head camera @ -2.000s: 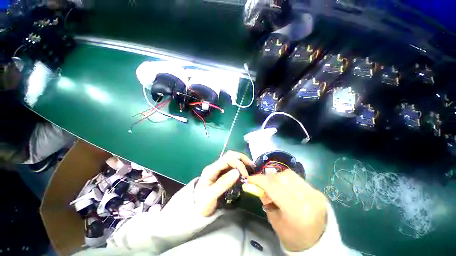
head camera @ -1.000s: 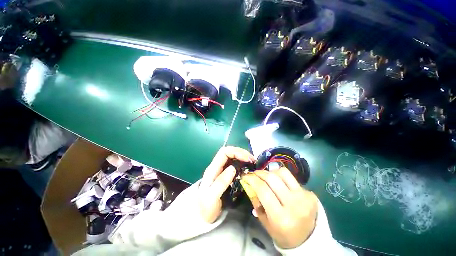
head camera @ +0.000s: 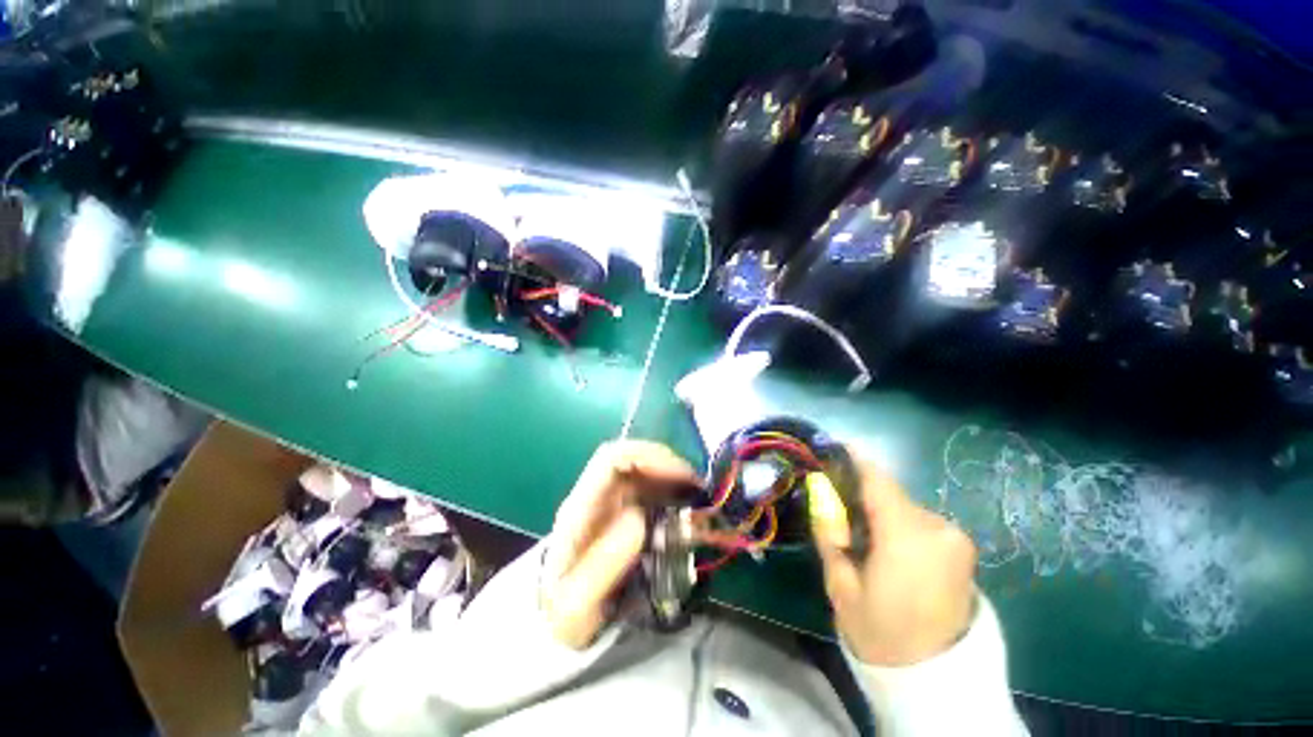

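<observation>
The round black camera housing [head camera: 792, 446] lies open in front of me, with a white bracket [head camera: 724, 389] and a white tail cable behind it. Red, yellow and black wires [head camera: 763, 461] loop from it to a dark camera module [head camera: 665, 564]. My left hand [head camera: 612, 533] holds the module on its edge at the housing's left. My right hand [head camera: 904, 562] holds a short yellow handle [head camera: 828, 511], perhaps a screwdriver, at the housing's right side. Its shaft cannot be made out.
Two white-and-black units [head camera: 504, 267] with red leads lie at back left. Camera modules [head camera: 962, 264] stand in rows at back right. Tangled clear-white strands [head camera: 1123, 526] lie right. A carton of parts [head camera: 173, 576] is below the bench at left. A person's sleeve shows at far left.
My right hand has moved right with the yellow handle, away from the module. My left hand has tilted the module up, and the wires between module and housing now show.
</observation>
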